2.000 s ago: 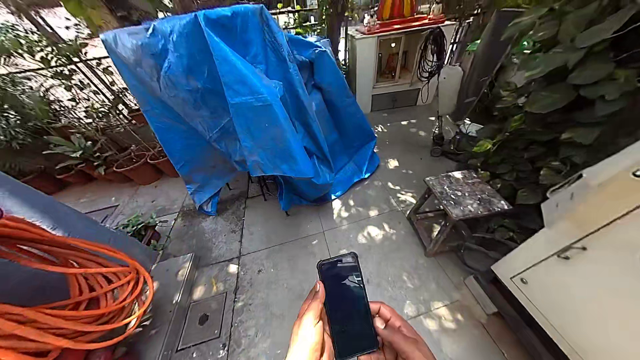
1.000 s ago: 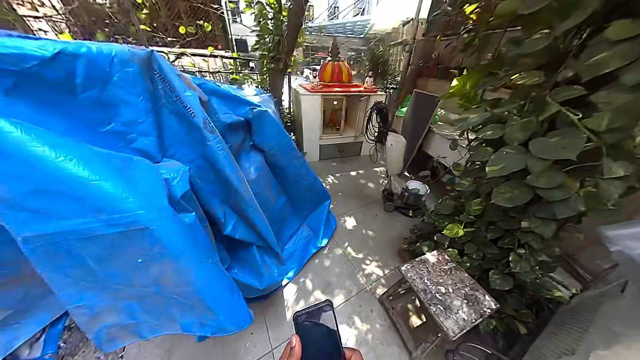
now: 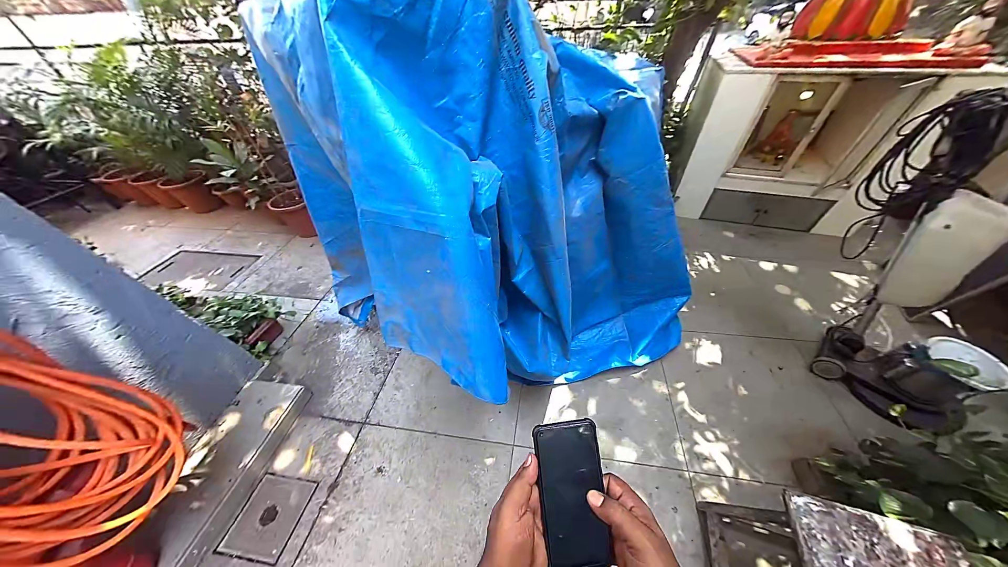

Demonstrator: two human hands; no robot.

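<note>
A dark smartphone [image 3: 573, 496] stands upright in view at the bottom middle, its screen facing me and looking black. My left hand [image 3: 513, 520] grips its left edge. Along the right edge is my right hand [image 3: 632, 521], with the thumb resting on the front of the phone. Beyond the phone, a large blue tarpaulin [image 3: 441, 197] drapes over something tall; what it covers is hidden. The tarpaulin's lower edge hangs down to the paved floor.
Coiled orange hose [image 3: 87, 457] lies at left by a grey wall [image 3: 110, 307]. Potted plants [image 3: 189, 189] line the back left. At right are a white cabinet shrine [image 3: 709, 134], a wheeled floor machine [image 3: 882, 378], a white basin [image 3: 969, 362] and a paint-spattered stool [image 3: 866, 535]. A floor cover [image 3: 268, 516] lies front left.
The view has swung left and down since one second ago, and more of both hands and the phone shows. Both hands keep hold of the phone throughout.
</note>
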